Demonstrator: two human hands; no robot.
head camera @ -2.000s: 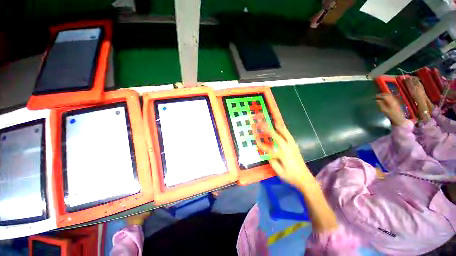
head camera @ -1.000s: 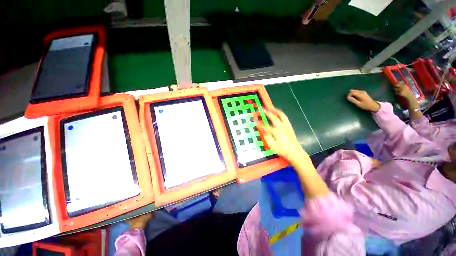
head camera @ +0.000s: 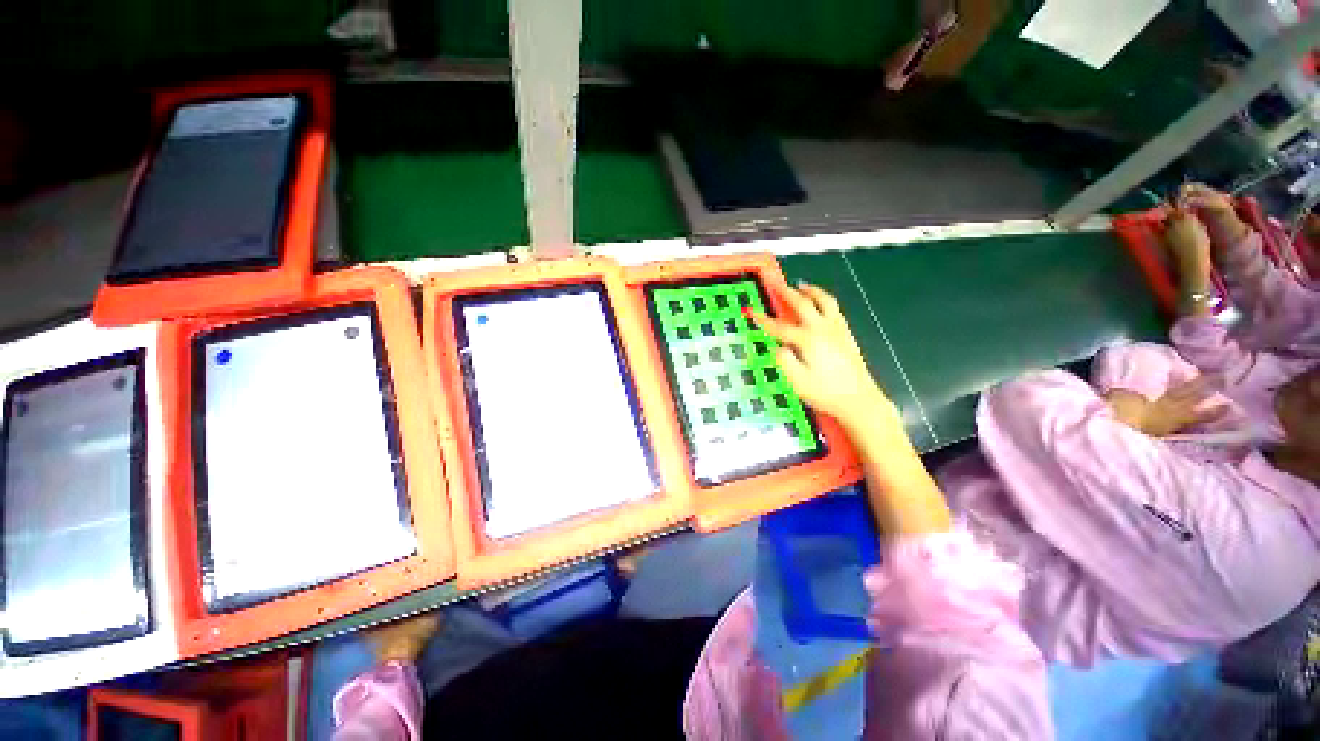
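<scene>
The tablet [head camera: 735,379] at the right end of the row lies in an orange foam tray [head camera: 750,504]. Its screen shows green with dark squares and a small red patch near the top. My right hand [head camera: 822,355] is over its upper right part, fingers spread, a fingertip at the red patch; it holds nothing. My left hand [head camera: 403,637] is low, below the bench edge, small and partly hidden, so its fingers cannot be made out. Left of the grid tablet lie two tablets with white screens [head camera: 557,413] [head camera: 301,456] in orange trays.
A white foam tray [head camera: 73,669] with a greyish tablet is at far left. Another orange tray with a dark tablet [head camera: 210,188] lies behind the row. A metal post [head camera: 546,130] stands behind. People in pink smocks [head camera: 1115,507] sit at right. Orange trays [head camera: 217,717] are at lower left.
My right hand has moved up a little along the screen. The red column of the grid has turned green except near my fingertip. The neighbour's hand has drawn back off the bench.
</scene>
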